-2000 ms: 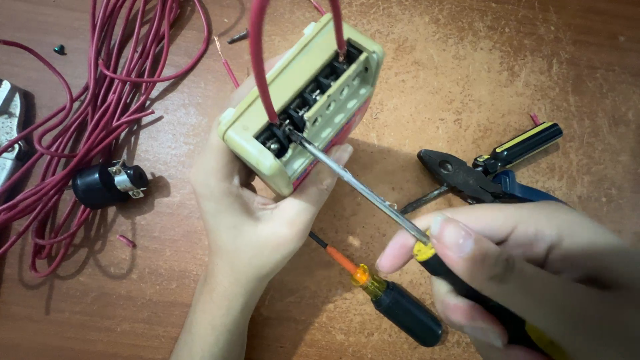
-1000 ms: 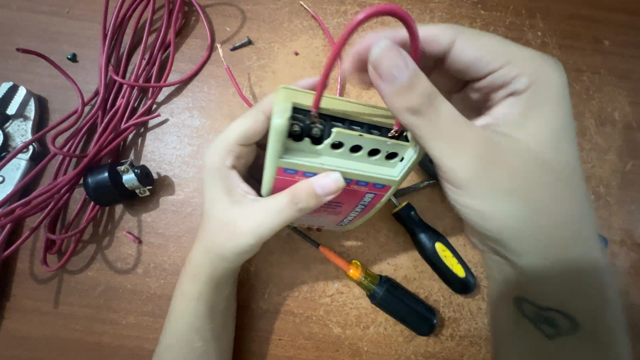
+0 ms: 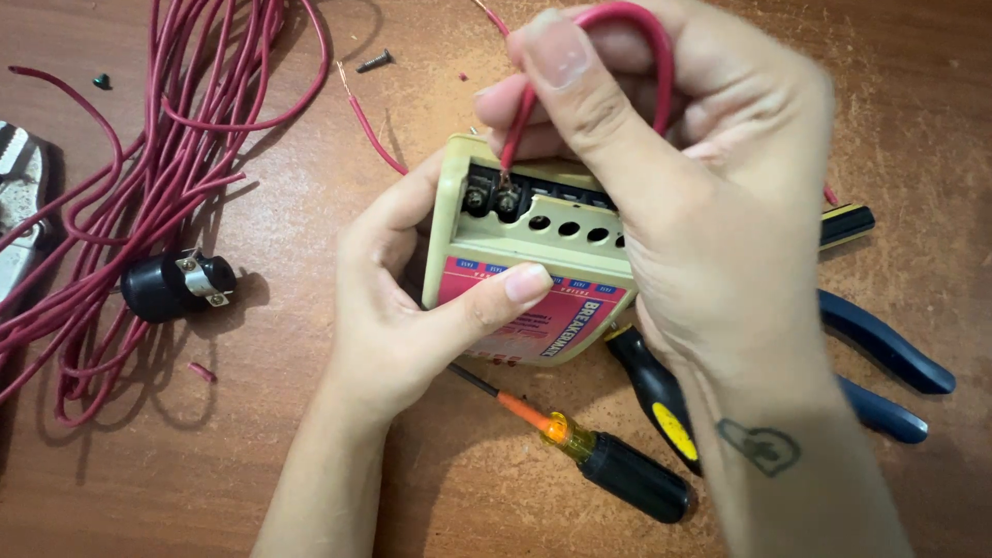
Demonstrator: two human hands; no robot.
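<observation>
My left hand (image 3: pixel 434 302) grips a cream plastic electrical box (image 3: pixel 535 248) with a pink label, the thumb across its front. Along its upper edge runs a black screw terminal block (image 3: pixel 484 186). A looped red wire (image 3: pixel 659 54) has one bare copper end at the second terminal screw from the left; its other end is hidden behind my right hand (image 3: pixel 643 116). The thumb and fingers of that hand are closed on the loop. A screwdriver with a black and yellow handle (image 3: pixel 659 403) lies on the table under my right wrist.
A coil of red wire (image 3: pixel 225 70) lies left, with a black cylindrical part (image 3: pixel 167 287) against it and a metal tool (image 3: pixel 19 194) at the edge. An orange-shafted screwdriver (image 3: pixel 620 465) lies below the box, blue-handled pliers (image 3: pixel 883 341) right. A screw (image 3: pixel 375 61) lies above.
Two seconds ago my right hand held the black and yellow screwdriver at the terminals; it now lies on the table and that hand holds the red wire loop. The box has been tilted.
</observation>
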